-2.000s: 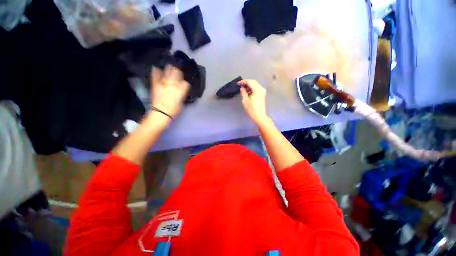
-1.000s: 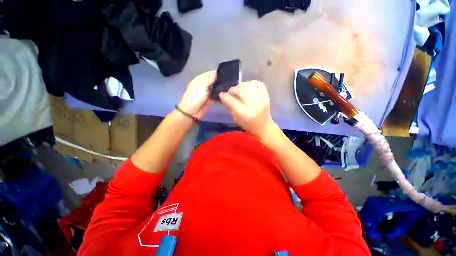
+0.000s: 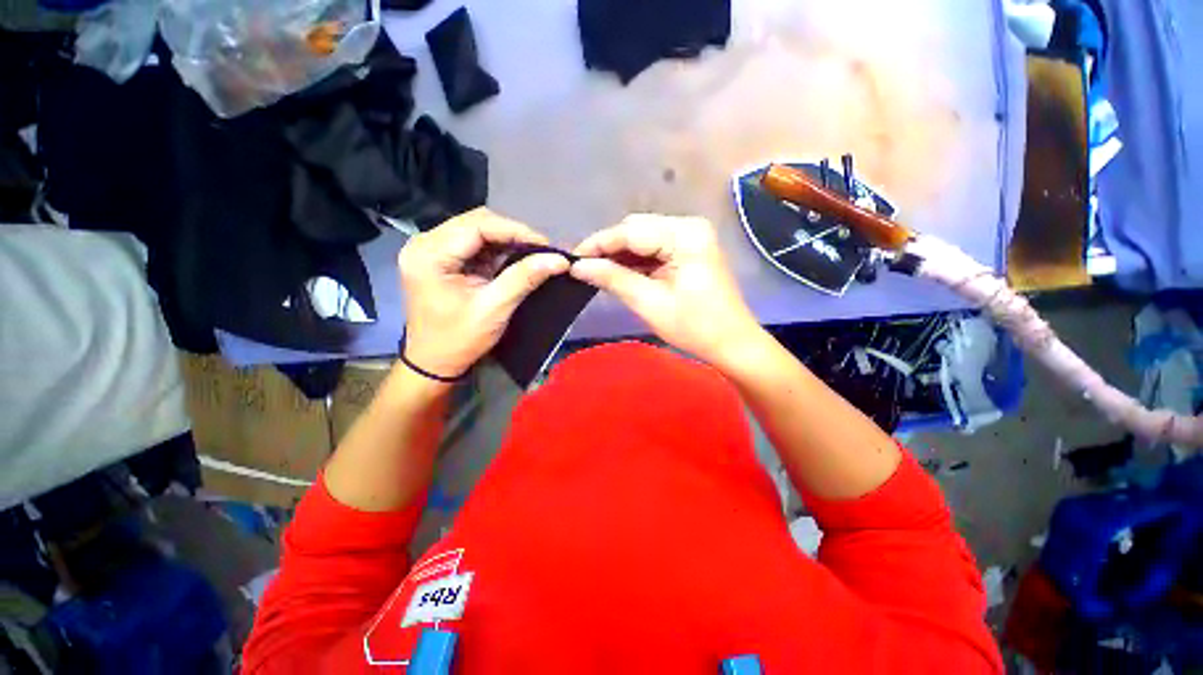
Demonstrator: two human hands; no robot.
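A small black garment piece [image 3: 538, 324] hangs between my two hands, in front of my chest near the table's front edge. My left hand [image 3: 478, 293] pinches its upper edge between thumb and fingers. My right hand [image 3: 662, 274] pinches the same edge at its right corner; the thumbs nearly touch. A light line runs along the piece's lower right side. The steam iron [image 3: 796, 237], with an orange-brown handle [image 3: 834, 206], stands on the table to the right, touched by neither hand.
A black fabric pile [image 3: 158, 172] with a clear plastic bag [image 3: 264, 50] covers the table's left. A black piece [image 3: 458, 61] and a black stack [image 3: 653, 29] lie at the far side. The wrapped steam hose [image 3: 1029, 330] runs off right past the brown iron rest [image 3: 1054, 172].
The black piece has come down and left, closer to my body, and now hangs from both hands' fingertips. Earlier my right hand held a piece over the table while my left was at the pile.
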